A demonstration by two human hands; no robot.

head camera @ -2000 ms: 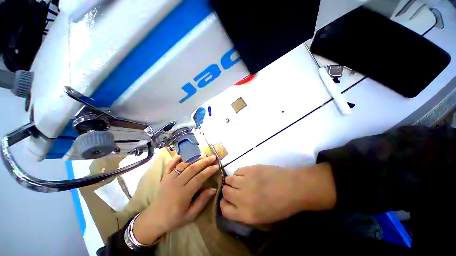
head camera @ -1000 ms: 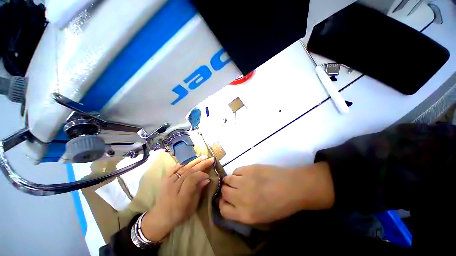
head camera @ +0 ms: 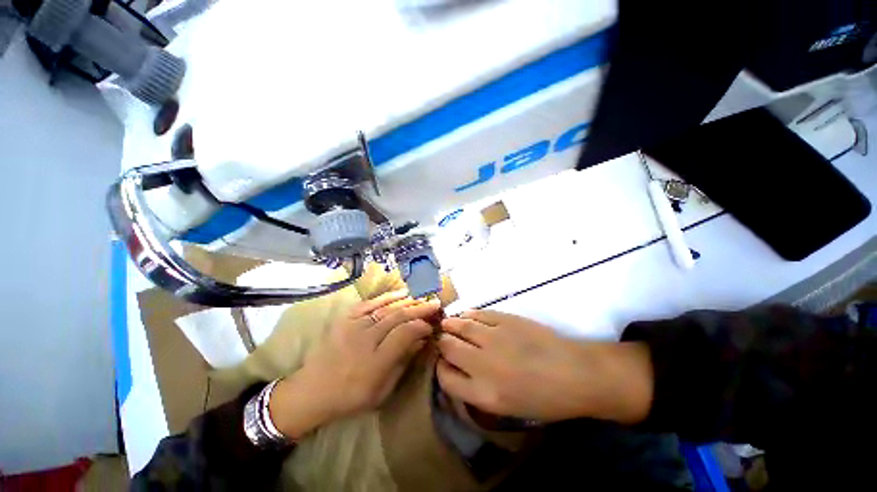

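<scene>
Tan cloth (head camera: pixel 341 452) lies under and around my hands and runs up to the needle area of the white sewing machine (head camera: pixel 404 125). A grey-blue guard block (head camera: pixel 420 276) sits right in front of my fingertips. My left hand (head camera: pixel 361 360) presses on the cloth, fingertips together at its edge. My right hand (head camera: pixel 510 365) is beside it, fingertips holding the cloth edge, close to the left fingertips. The needle tip is hidden. White cloth (head camera: pixel 216 336) lies among the tan at left.
A grey ribbed dial (head camera: pixel 340 233) and curved metal loop (head camera: pixel 154 259) are on the machine head. A black smartphone (head camera: pixel 769 183) and white pen-like tool (head camera: pixel 671 226) lie on the right. A black cloth band (head camera: pixel 654 86) hangs over the machine arm. Blue edging (head camera: pixel 121 317) runs at left.
The view has turned and shifted, so the machine appears rotated and further right. My fingertips have come closer together at the cloth edge near the guard block.
</scene>
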